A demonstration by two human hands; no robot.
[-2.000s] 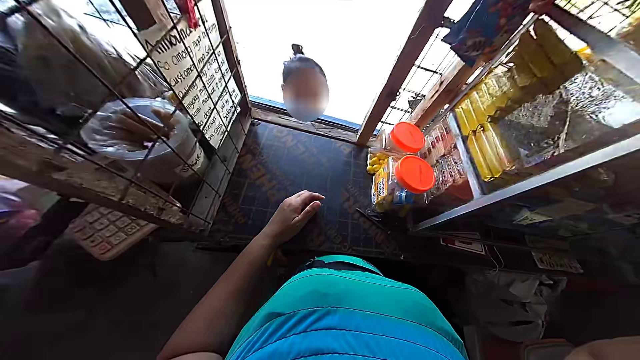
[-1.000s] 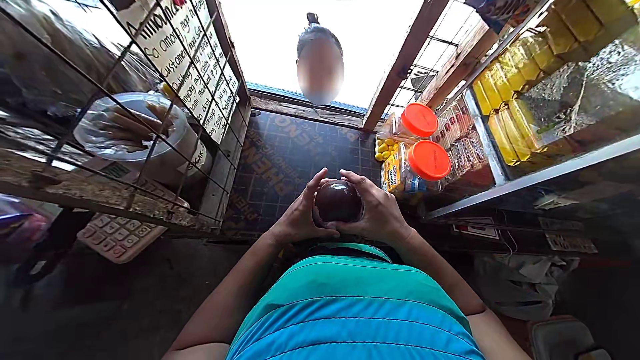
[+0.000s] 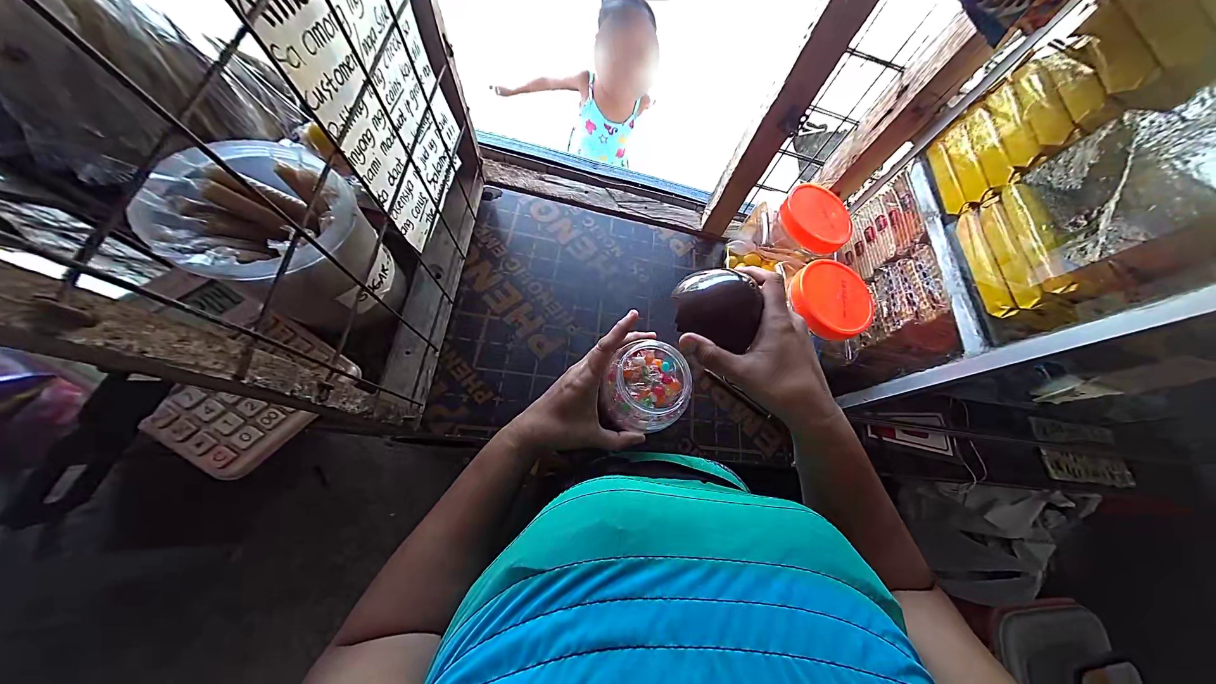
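My left hand [image 3: 579, 394] is wrapped around a clear round jar [image 3: 648, 385] whose open top shows small multicoloured candies or beads. Up and to the right of it, my right hand [image 3: 774, 356] grips a dark, glossy rounded lid [image 3: 718, 309], apart from the jar. Both hands are over the dark printed counter board [image 3: 560, 275]. Beside my right hand stand two jars with orange lids, the nearer lid [image 3: 831, 299] close to my fingers and the farther lid [image 3: 815, 218] behind it.
A wire grille [image 3: 366, 180] with a handwritten sign borders the left, with a plastic bucket [image 3: 351, 247] of wrapped sticks and a calculator [image 3: 223, 427] behind it. A glass case [image 3: 1045, 337] with yellow packets flanks the right. A person [image 3: 608, 123] stands outside the opening.
The dark lid has come off the round jar and moved right with my right hand, showing the contents. My left hand keeps the jar. The person outside has an arm stretched out.
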